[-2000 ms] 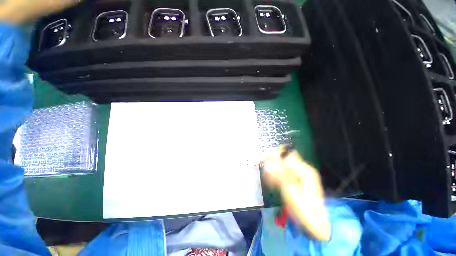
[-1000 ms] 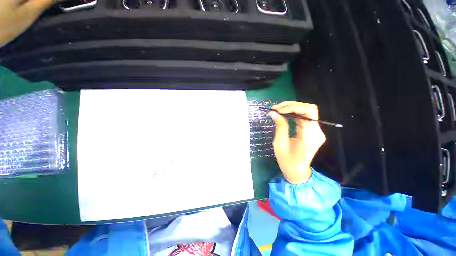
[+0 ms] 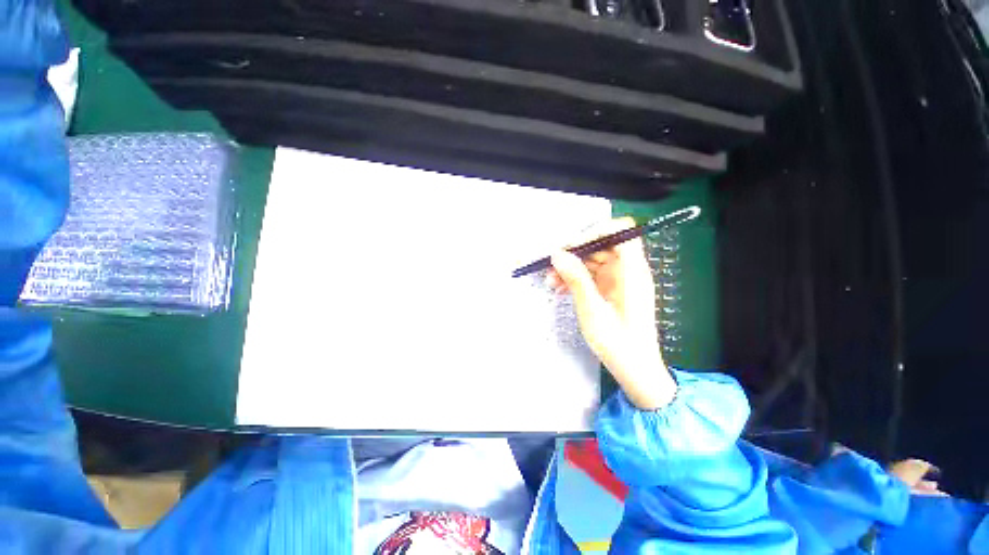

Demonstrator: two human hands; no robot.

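Note:
My right hand [image 3: 613,309] holds a black pen-like tool [image 3: 591,246] between thumb and fingers over the right part of the white sheet [image 3: 412,304]. The tool's dark tip points left and its silver end points up and right. A clear blister tray [image 3: 669,298] lies at the sheet's right edge, partly hidden by my right hand. My left hand is out of the picture; only its blue sleeve [image 3: 27,163] shows at the left edge. Watch cases with silver rims [image 3: 729,24] sit in the top black foam tray, cut off by the upper edge.
Stacked black foam trays [image 3: 456,119] stand behind the sheet. More black foam [image 3: 830,249] stands at the right. A clear blister stack [image 3: 141,222] lies at the left on the green mat [image 3: 130,352]. Another person's hand [image 3: 916,475] shows at the lower right. A brown box [image 3: 136,499] is below the bench edge.
My left hand has left the picture at the upper left. My right hand has moved from the blister tray to over the sheet's right part, with the tool. The view has shifted.

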